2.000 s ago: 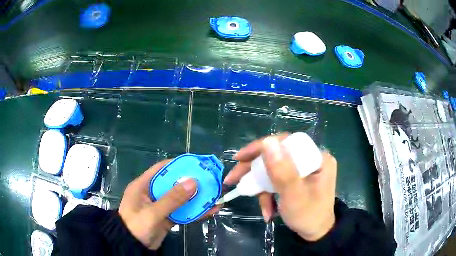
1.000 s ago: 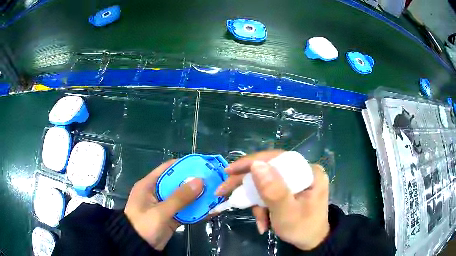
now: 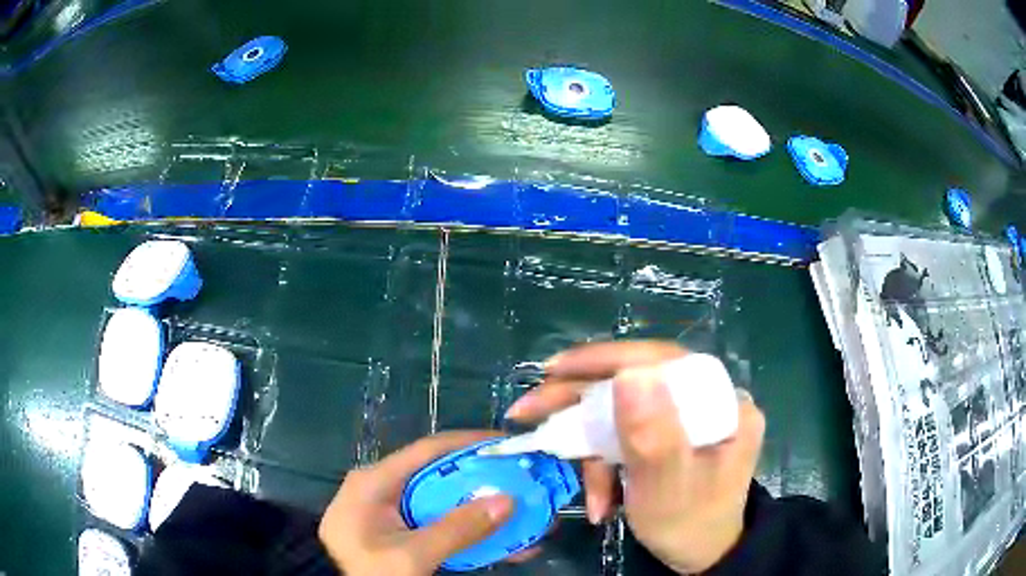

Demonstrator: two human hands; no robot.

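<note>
My left hand [image 3: 388,512] holds a blue plastic housing [image 3: 461,520], open inner side up, with the thumb beside its pale centre ring. The housing's tab points right. My right hand [image 3: 686,484] grips a white squeeze bottle [image 3: 703,399] tilted with its nozzle to the left. The nozzle tip is at the housing's far inner rim, near the top edge. I cannot tell whether it touches. The fingers behind and under the housing are mostly hidden. Both hands are bare, with dark sleeves.
White-topped units [image 3: 197,388] lie in clear trays at left. The green conveyor belt [image 3: 394,101], beyond the blue strip [image 3: 360,203], carries spaced blue housings [image 3: 574,92] and one white-topped unit [image 3: 737,132]. Printed sheets [image 3: 934,371] under clear plastic lie at right. A dark post stands at far left.
The blue housing has moved down and right and turned in my left hand. The nozzle tip has gone from its lower right edge to its far rim. The belt units appear slightly shifted.
</note>
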